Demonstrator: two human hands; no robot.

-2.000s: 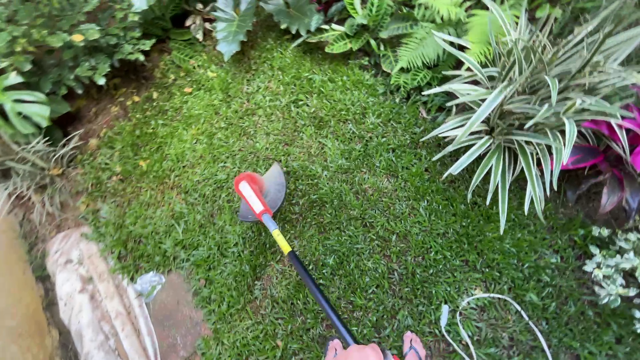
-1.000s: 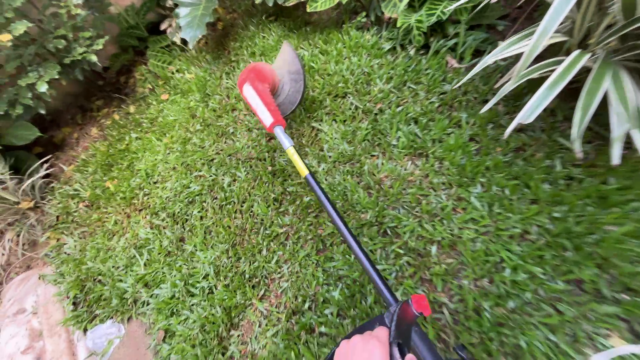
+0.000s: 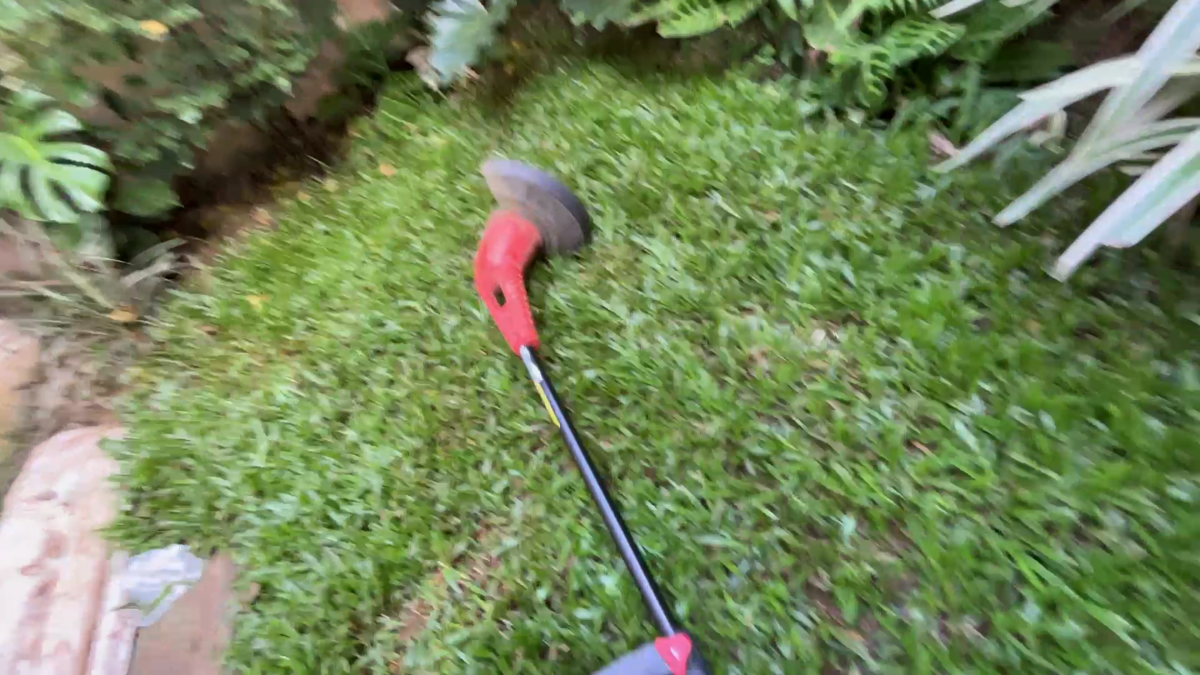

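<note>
A string trimmer with a red motor housing [image 3: 506, 272] and a grey guard [image 3: 544, 202] extends over the lawn [image 3: 750, 422]. Its black shaft [image 3: 605, 497] slants down to the bottom edge, where a red part [image 3: 673, 651] and a piece of the dark handle show. Neither of my hands is in view. The head of the trimmer is held at or just above the grass; the exact gap cannot be told. The guard is turned to the upper right.
Leafy shrubs [image 3: 216, 84] and a monstera leaf [image 3: 52, 169] border the left. Ferns [image 3: 872, 47] stand at the back, long striped leaves [image 3: 1125, 141] at the right. At the lower left lie a pale log-like object [image 3: 61, 544] and a crumpled clear plastic piece [image 3: 161, 577].
The trimmer's head has turned, with its red housing now more side-on. The hand seen on the handle a second ago has left the view.
</note>
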